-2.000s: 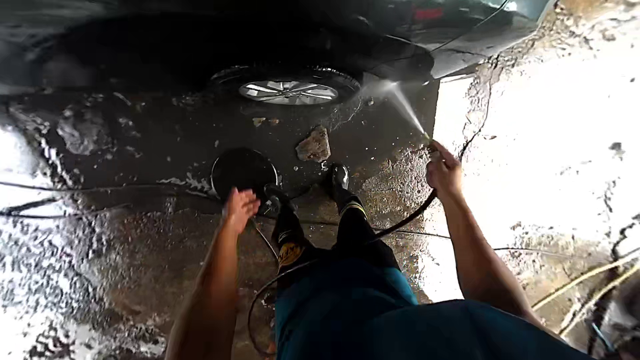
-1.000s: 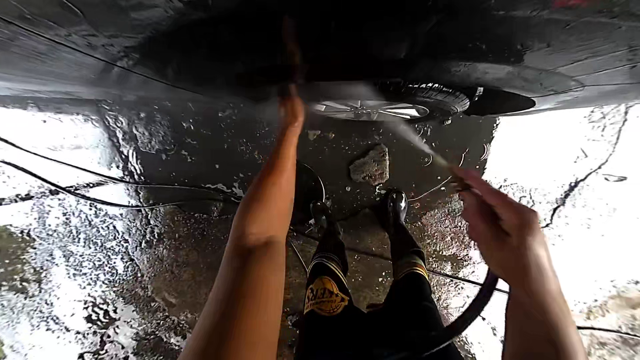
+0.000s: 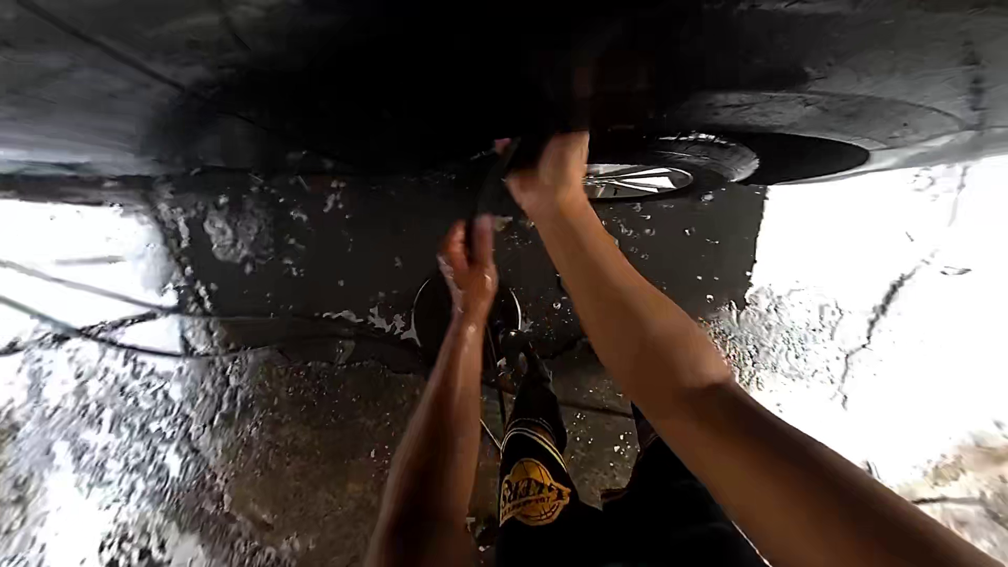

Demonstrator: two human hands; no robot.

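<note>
A dark, wet car body (image 3: 260, 118) spans the top of the view, its wheel with a silver spoked rim (image 3: 642, 180) right of centre. My right hand (image 3: 555, 169) is raised against the shadowed side of the car, just left of the rim, its fingers closed around a dark hose (image 3: 494, 185). Lower and to the left, my left hand (image 3: 470, 260) has its fingers closed on the lower part of that hose. The nozzle end is lost in the dark, and no spray can be made out.
A round dark container (image 3: 429, 315) stands on the wet floor by my boot (image 3: 516, 346). Thin hoses or cables (image 3: 102, 339) cross the ground at left. Bright wet concrete (image 3: 890, 315) lies to the right, with a crack running through it.
My right hand has moved left across the wheel to the dark car side. My left hand, extended and apart from the hose before, now holds it. The spray on the wheel no longer shows.
</note>
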